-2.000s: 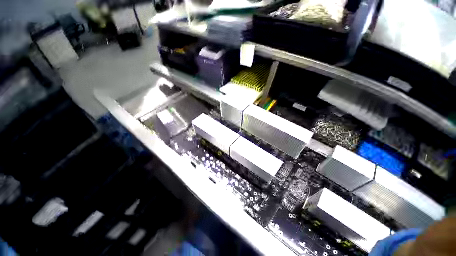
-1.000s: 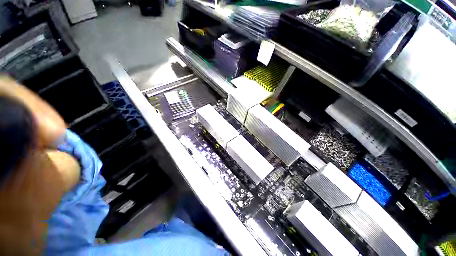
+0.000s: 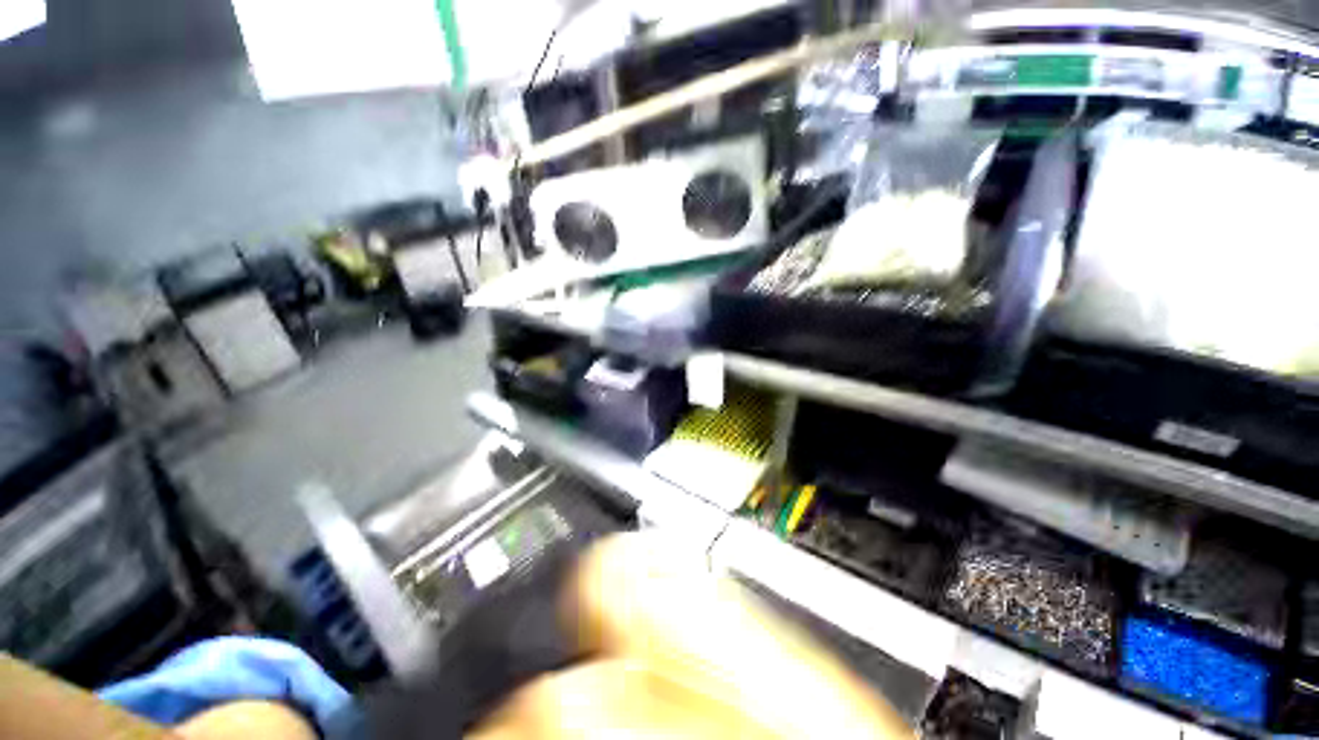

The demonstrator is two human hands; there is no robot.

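Note:
A large blurred hand, which looks like my right hand (image 3: 673, 651), covers the bottom middle. It has a black covering towards its left end. Whether it holds anything cannot be told. At the lower left edge, bare skin and a blue cuff (image 3: 239, 680) show, probably of my left arm; that hand is cut off and unclear. Behind the blurred hand, white-topped heat sinks (image 3: 825, 578) run diagonally to the lower right. The black circuit boards are mostly hidden by the hand or outside the picture.
A metal rail (image 3: 355, 564) lies left of the hand. Behind are a bin of grey bits (image 3: 1027, 600), a bin of blue components (image 3: 1193, 668) and yellow-and-black rows (image 3: 723, 431). A large black tray (image 3: 854, 336) and a white two-fan unit (image 3: 651, 214) are above. Dark trays (image 3: 73, 535) stand left.
The view has tilted up, showing more shelf and room and less of the boards. A blurred hand now covers the bottom middle; the blue sleeve at left shows less and lower.

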